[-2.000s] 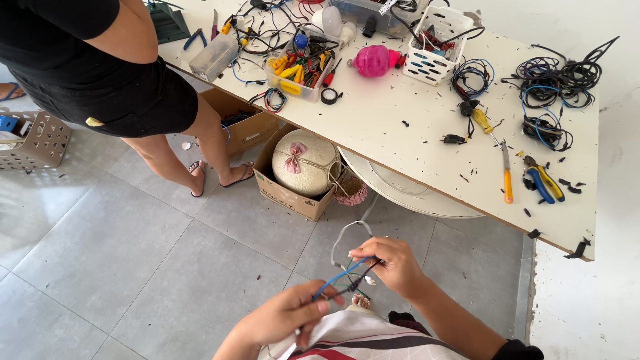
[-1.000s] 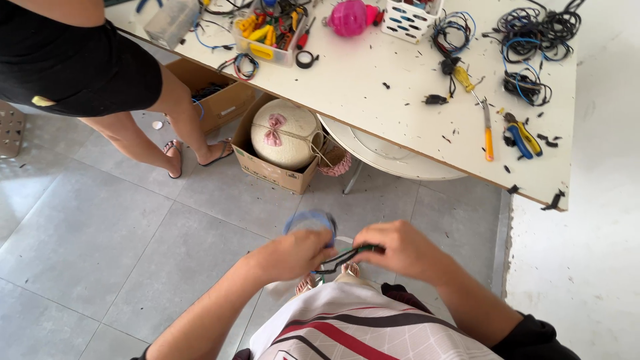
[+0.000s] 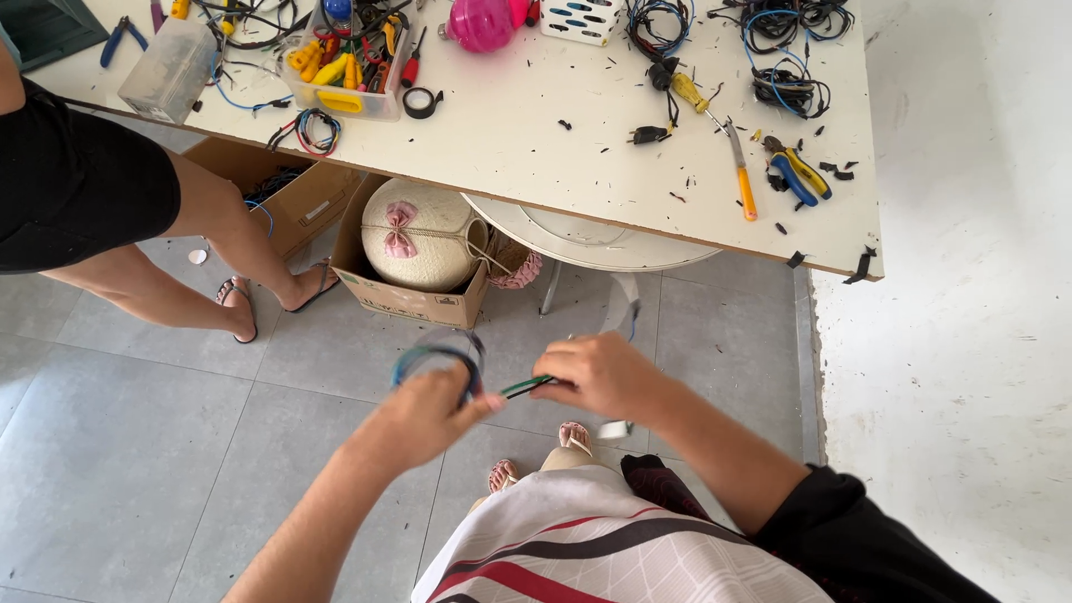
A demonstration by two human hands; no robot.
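Note:
My left hand [image 3: 431,410] is closed on a blurred loop of blue and dark wires [image 3: 408,362] above the tiled floor. From its fingertips a short stretch of green and black wires [image 3: 526,386] runs to my right hand [image 3: 599,374], which pinches the other end. A pale cable with a blue wire hangs blurred beyond my right hand, and a white connector [image 3: 615,430] dangles below it. Both hands are in front of my lap, apart from each other and short of the table edge.
The white table [image 3: 519,159] bears diagonal pliers [image 3: 796,172], an orange-handled knife [image 3: 741,176], a yellow screwdriver [image 3: 691,92], wire coils, black tape [image 3: 421,102] and a tool bin [image 3: 343,100]. Beneath stand cardboard boxes [image 3: 419,306] and a round white tabletop [image 3: 578,243]. A person [image 3: 84,184] stands left.
My hands have moved apart, with the green and black wires stretched between them. The wire loop at my left hand has moved left. The view has shifted.

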